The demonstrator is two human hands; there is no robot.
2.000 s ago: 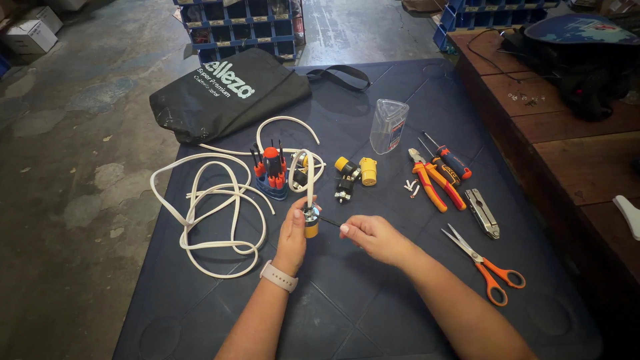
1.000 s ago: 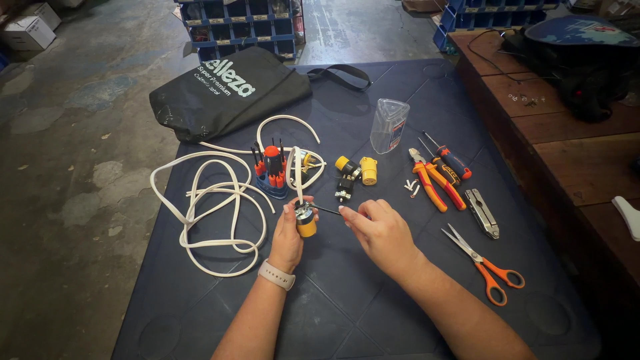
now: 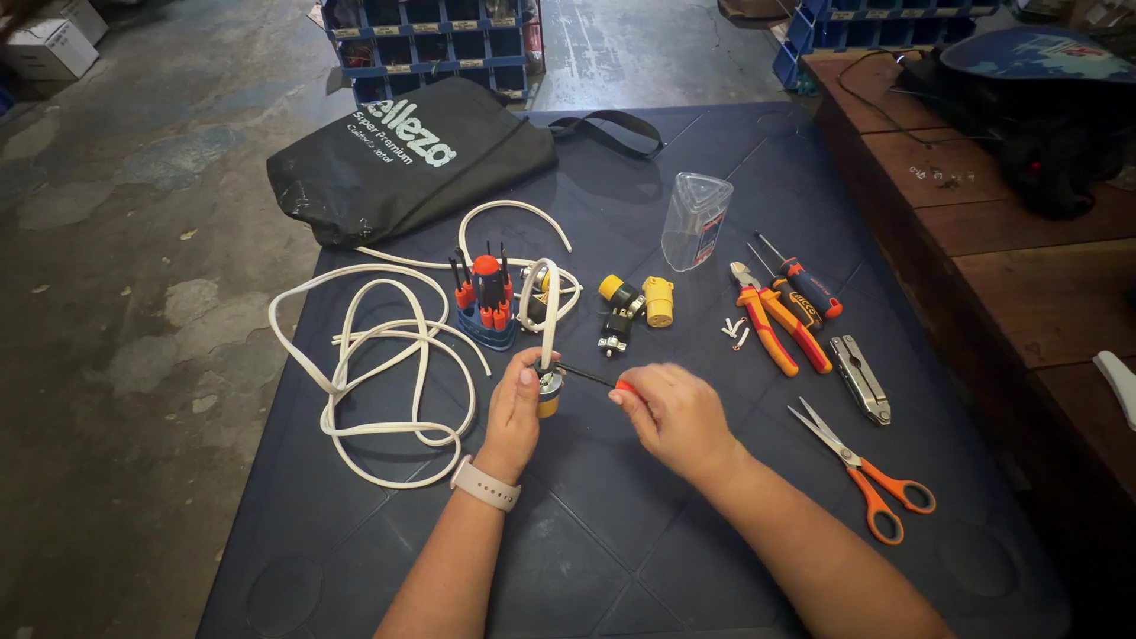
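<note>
My left hand (image 3: pixel 513 413) holds a yellow and black electrical plug or connector (image 3: pixel 549 405) upright, its metal part facing up. A white two-wire cable (image 3: pixel 552 311) rises from its top and loops back. In my right hand (image 3: pixel 679 413) is a small screwdriver (image 3: pixel 590 376) with a red handle; its black shaft reaches left to the top side of the connector. The exact contact of the tip is too small to tell. Beyond my left hand, a blue stand (image 3: pixel 486 328) carries several small red screwdrivers. Yellow and black connector parts (image 3: pixel 621 302) lie beside a yellow connector body (image 3: pixel 658 302).
Coiled white cable (image 3: pixel 390 430) lies at left, below a black bag (image 3: pixel 408 160). A clear plastic case (image 3: pixel 697 222) stands at the back. At right are diagonal cutters (image 3: pixel 772 319), screwdrivers (image 3: pixel 809 288), a multitool (image 3: pixel 860 380) and orange-handled scissors (image 3: pixel 861 470). A wooden bench (image 3: pixel 994 213) adjoins the table.
The connector in my left hand has gone from tilted one second ago to more upright. My right hand, still on the screwdriver, has shifted slightly and its fingers have changed their pose on the handle.
</note>
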